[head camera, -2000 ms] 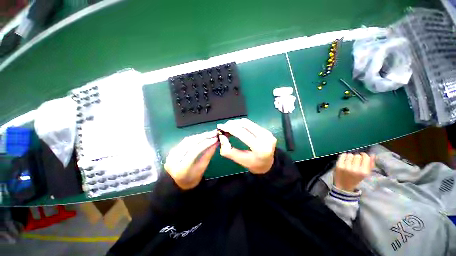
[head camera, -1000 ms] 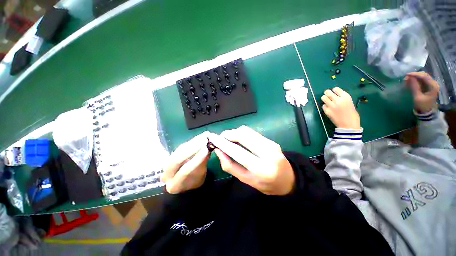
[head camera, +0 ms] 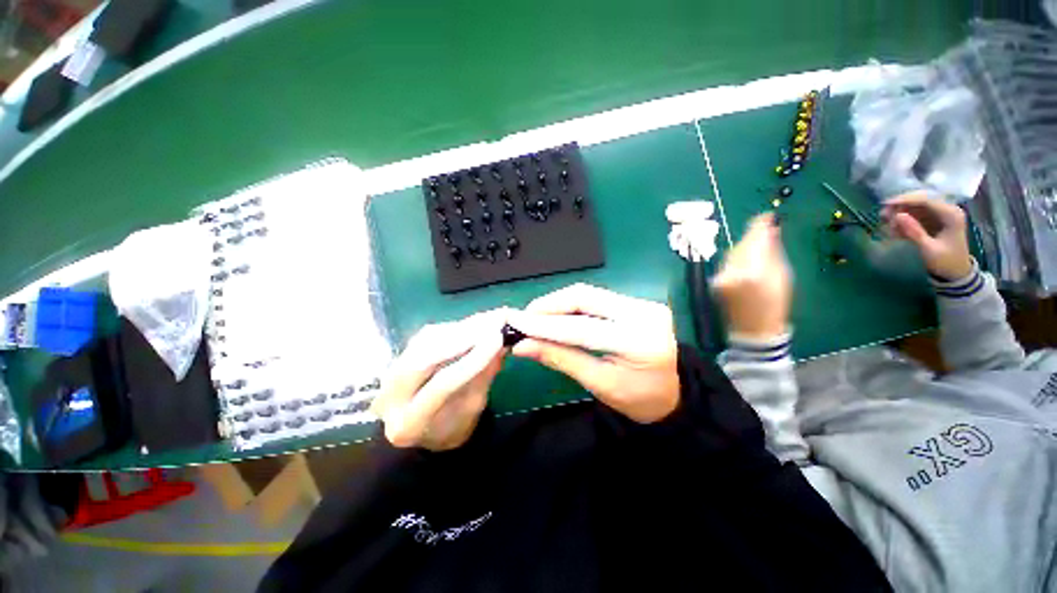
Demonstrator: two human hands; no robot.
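Observation:
A small black unit (head camera: pixel 512 335) is held between the fingertips of both hands, in front of the wearer's chest. My left hand (head camera: pixel 444 376) grips it from the left and my right hand (head camera: pixel 609 351) from the right. The fingers hide part of the unit. A black foam tray (head camera: pixel 527 255) with rows of small black units standing in it lies just beyond the hands. Its near strip holds no units.
At left lie a clear blister tray (head camera: pixel 238 431) with a white sheet (head camera: pixel 304 290), a plastic bag (head camera: pixel 168 290) and a blue box (head camera: pixel 66 320). At right are a black-handled tool (head camera: pixel 702 307), yellow-and-black parts (head camera: pixel 800 133) and a neighbour's hands (head camera: pixel 756 278).
The black unit is turned between my fingertips; both hands stay together. The neighbour's nearer hand has moved left beside the black-handled tool, and the farther hand has moved left to the thin rods.

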